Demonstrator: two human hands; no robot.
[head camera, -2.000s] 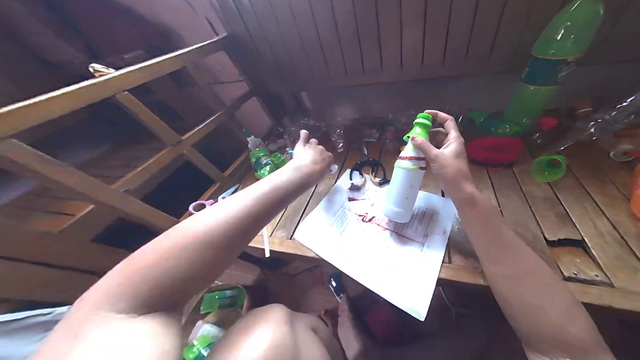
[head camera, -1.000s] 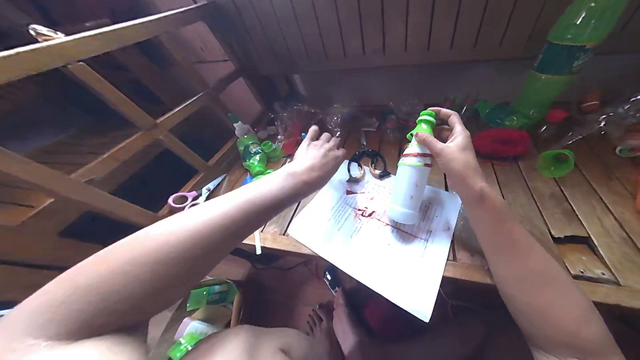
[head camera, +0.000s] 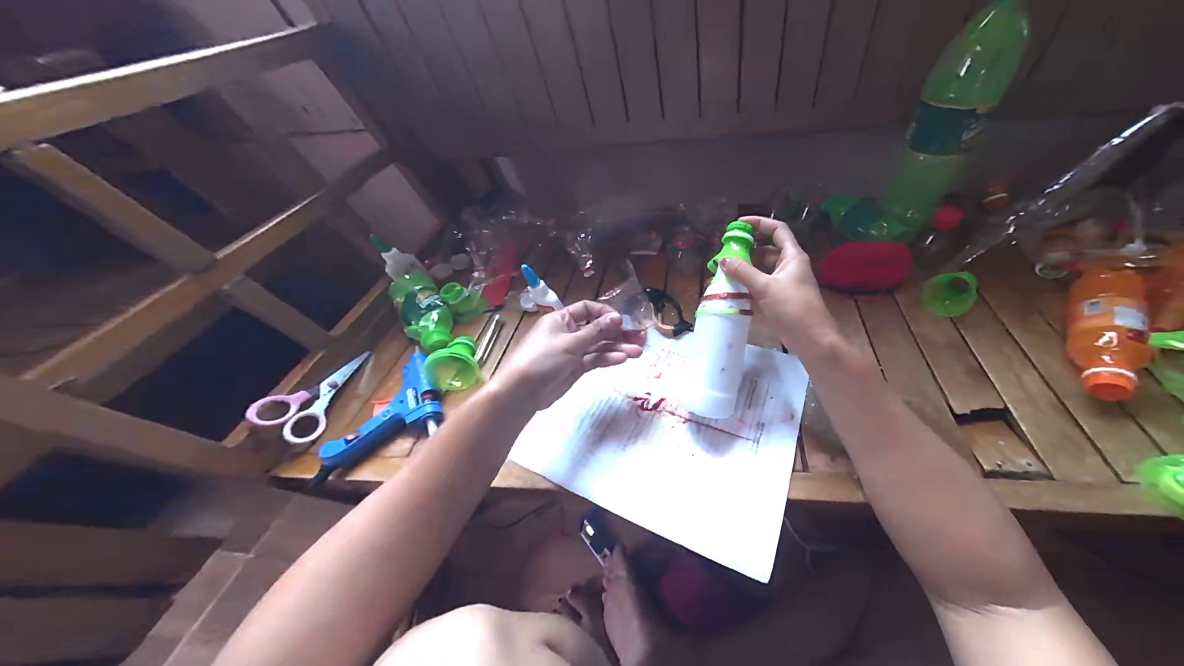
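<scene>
My right hand (head camera: 786, 282) grips the green neck of a white plastic bottle (head camera: 721, 365), which bears red bands and stands slightly tilted over a paper sheet (head camera: 666, 490) with print and red smears. My left hand (head camera: 578, 342) holds a small piece of clear plastic (head camera: 629, 303) between its fingertips, left of the bottle. Black-handled scissors (head camera: 668, 313) lie between the hands, partly covered. Behind my left hand is a small white glue bottle (head camera: 541, 289) with a blue tip. A blue glue gun (head camera: 384, 430) rests left of my forearm.
Pink-and-white scissors (head camera: 310, 402) lie at the slatted wooden table's left end. Nearby are green bottle parts (head camera: 453, 365). A tall green bottle (head camera: 943, 139), a red bundle (head camera: 865, 266) and an orange bottle (head camera: 1105, 328) stand or lie at right. A wooden railing (head camera: 222, 259) borders the left; one slat is broken (head camera: 999, 444).
My left hand has come back toward the paper and now holds clear plastic. My right hand keeps the bottle in about the same place. The view has shifted, showing the glue gun.
</scene>
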